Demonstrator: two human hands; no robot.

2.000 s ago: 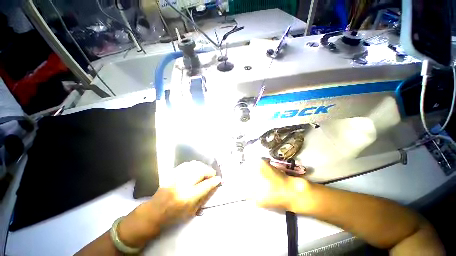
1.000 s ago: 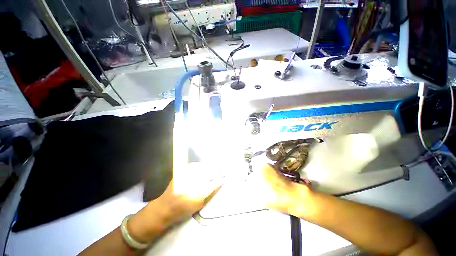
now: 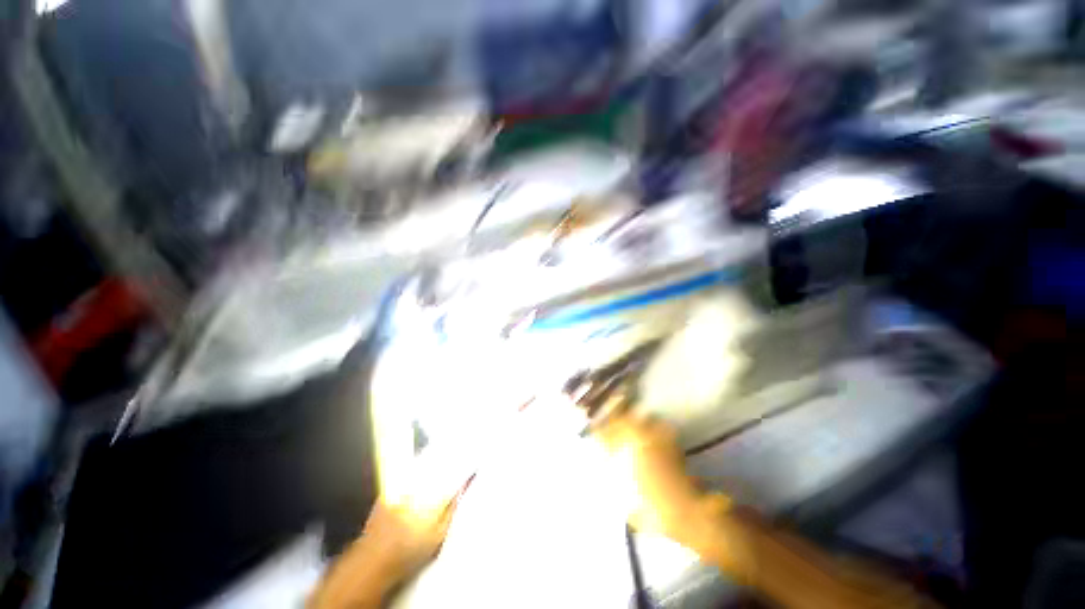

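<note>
The frame is badly motion-blurred and lamp glare washes out the work area. My left hand [image 3: 416,506] is at the glare's lower left, beside the black cloth [image 3: 214,476] lying on the table to its left. My right hand [image 3: 637,458] is right of the glare, below the sewing machine head [image 3: 643,297] with its blue stripe. The fingers of both hands are lost in the glare, so any grip is hidden. A narrow dark strip [image 3: 637,565] hangs below my right hand. The needle area cannot be made out.
A dark, brassy cluster [image 3: 607,387] rests against the machine head. A white table [image 3: 821,440] extends right. Behind are another pale table [image 3: 309,297], a green crate [image 3: 559,129] and red cloth [image 3: 89,327] at left, all blurred.
The camera has swung, so the machine head appears lower, smaller and tilted, and more of the room shows at right. Both hands stay near the needle area.
</note>
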